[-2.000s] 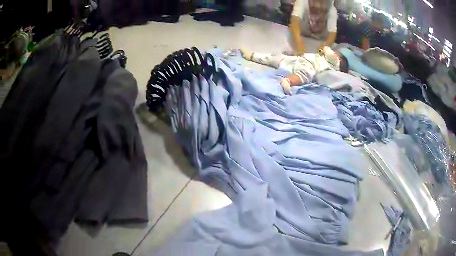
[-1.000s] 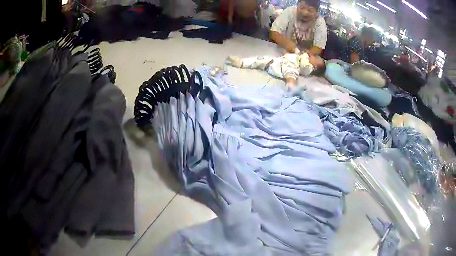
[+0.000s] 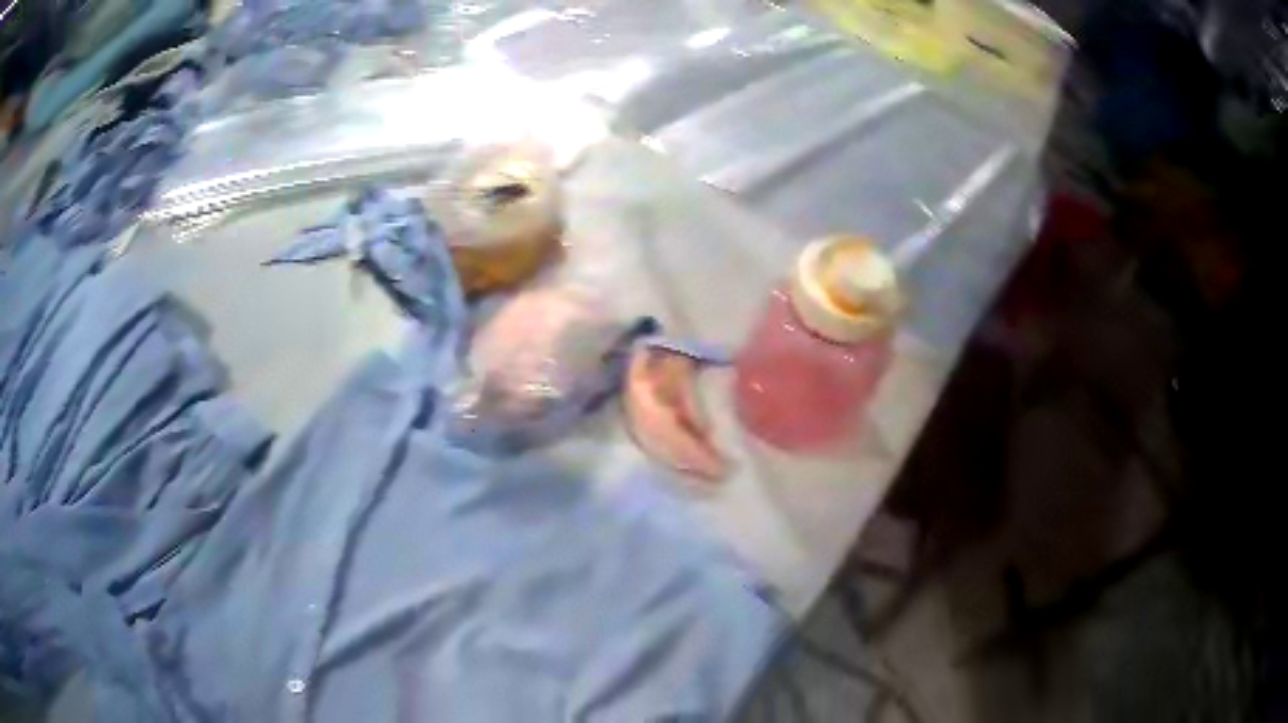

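Note:
Neither of my hands is in view. Light blue blouses or shirt dresses (image 3: 466, 593) lie nearest in front of me, spread over the lower left and centre of the table, with gathered cloth at the far left. A tiny pale button (image 3: 295, 686) shows near the bottom edge. Narrow blue strips (image 3: 403, 254) lie above the blue cloth. The view is blurred.
A pink-red bottle (image 3: 812, 370) with a pale cap stands near the table's right edge (image 3: 904, 424). Beside it are a pink curved item (image 3: 670, 413), a small clear bag (image 3: 534, 365) and a yellow-brown round item (image 3: 495, 226). Clear plastic sheets (image 3: 791, 141) lie behind.
The view has swung to the right and closer. The hangers, dark grey jackets, person and small child have left the picture; the bottle, small bag and table edge have come in.

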